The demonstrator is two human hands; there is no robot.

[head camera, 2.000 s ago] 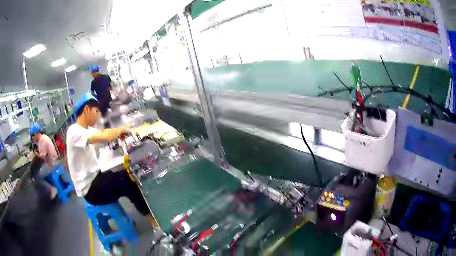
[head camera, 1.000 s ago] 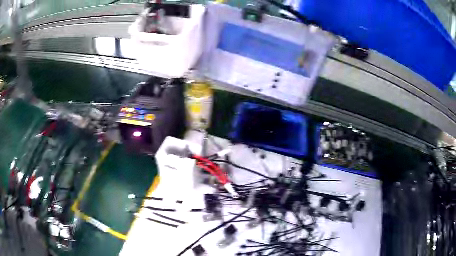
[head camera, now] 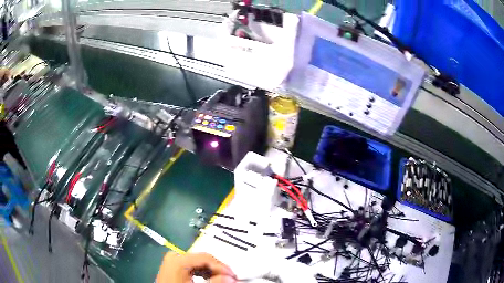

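My left hand, bare, shows at the bottom edge, partly cut off. Its fingers are bent by a small dark patch; whether they grip it is unclear. A blurred white shape just right of the fingertips may be my gloved right hand; its fingers and any hold cannot be made out. Black cables lie tangled on the white surface, with small black connectors among them. Several short black sticks lie apart at the left. A red-handled tool leans at the white box holder.
A black machine with a glowing display stands behind the holder, beside a yellow can. Blue trays hold dark parts and silvery parts. Bundled harnesses lie left. A white bin and instruction sheet hang on the rail.
The view has swung from the line and a seated person to the bench. Over the last second, the bench items shifted right in the picture, and my left hand has appeared at the bottom.
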